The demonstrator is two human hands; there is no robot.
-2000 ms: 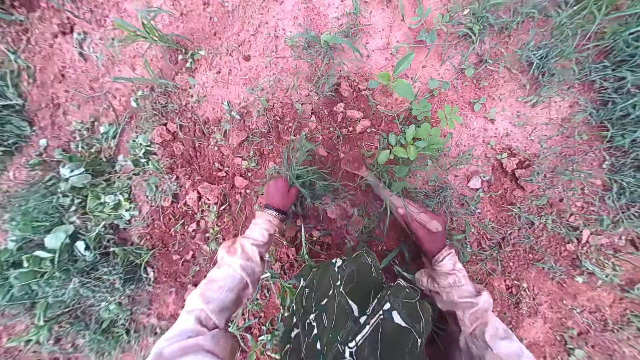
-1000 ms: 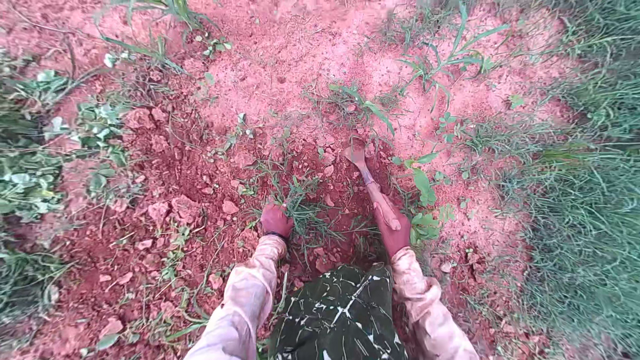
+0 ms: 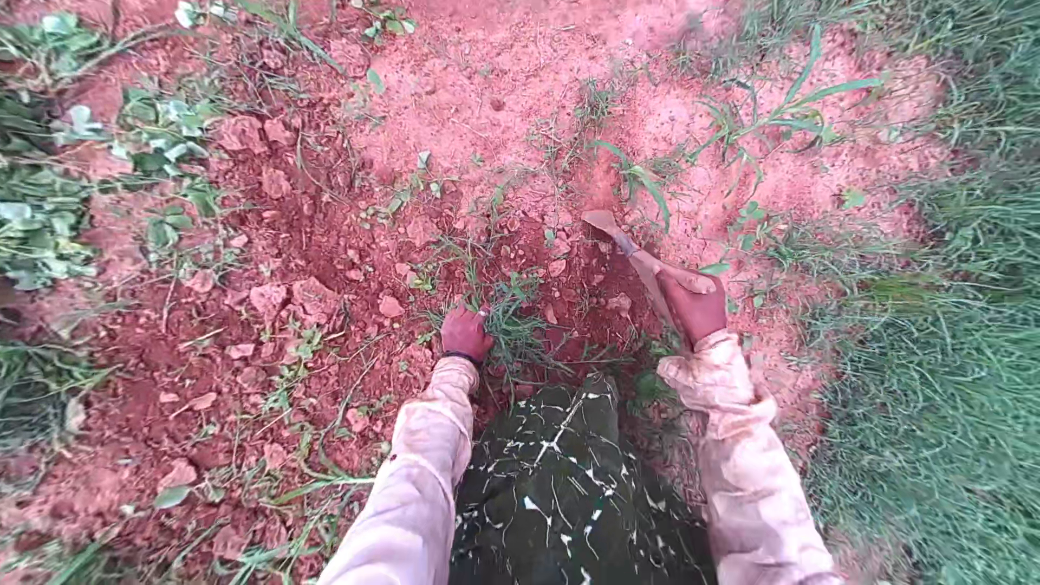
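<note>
My left hand point(image 3: 466, 331) is closed around a bunch of green grass point(image 3: 516, 325), low over the red soil near the middle of the view. To its right, my right hand point(image 3: 697, 307) grips the wooden handle of a hand tool point(image 3: 603, 221), which looks like a hand hoe or digging tool. The tool's flat end points up and left, at the loose soil. Whether its tip is in the soil I cannot tell. Dark patterned cloth point(image 3: 561, 496) covers my lap between the two forearms.
Dense grass point(image 3: 934, 390) grows along the right side. Leafy plants point(image 3: 41, 211) lie at the far left. Clods point(image 3: 313, 301) are scattered over the dug soil. A long-bladed weed point(image 3: 780, 122) stands at the upper right, with a smaller one point(image 3: 646, 183) above the tool.
The view has shifted toward the right over the ground, bringing more of the right-hand grass into sight. Both hands keep their holds on the grass bunch and the tool.
</note>
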